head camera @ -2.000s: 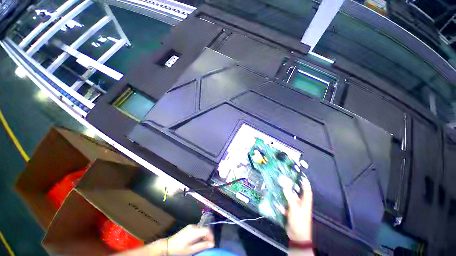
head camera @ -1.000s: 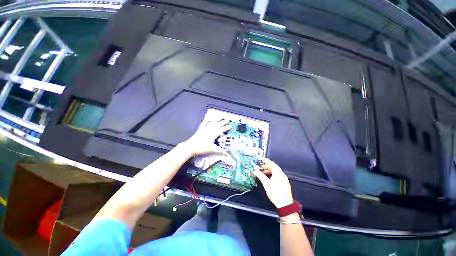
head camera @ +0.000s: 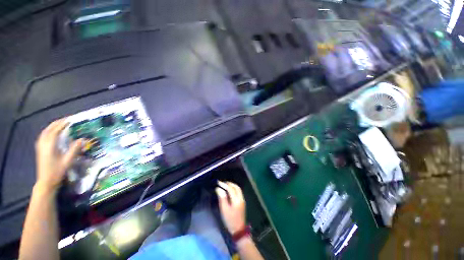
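Note:
The green main board (head camera: 122,139) sits in the bright recess of the large black TV back cover (head camera: 188,91), at the left of the view. My left hand (head camera: 53,152) is over the board's left edge, with a fingertip near a small yellowish part. Blur hides whether it grips anything. My right hand (head camera: 231,203), with a red band at the wrist, is off the TV, just past the line's front edge. Its fingers are partly curled; a small dark spot shows at the fingertips, too blurred to name. A thin pale lead (head camera: 145,192) hangs from the board's front edge.
A green table (head camera: 274,203) at the right bears a small black box (head camera: 283,166), a yellow ring (head camera: 311,143) and a pile of silvery strips (head camera: 333,218). Beyond are a round white fan (head camera: 380,105), cartons (head camera: 432,203) and a person's blue sleeve (head camera: 447,101).
The view has swung right, bringing the green table into sight. My right hand has left the board and moved right, beyond the line's edge. My left hand has shifted to the board's left edge.

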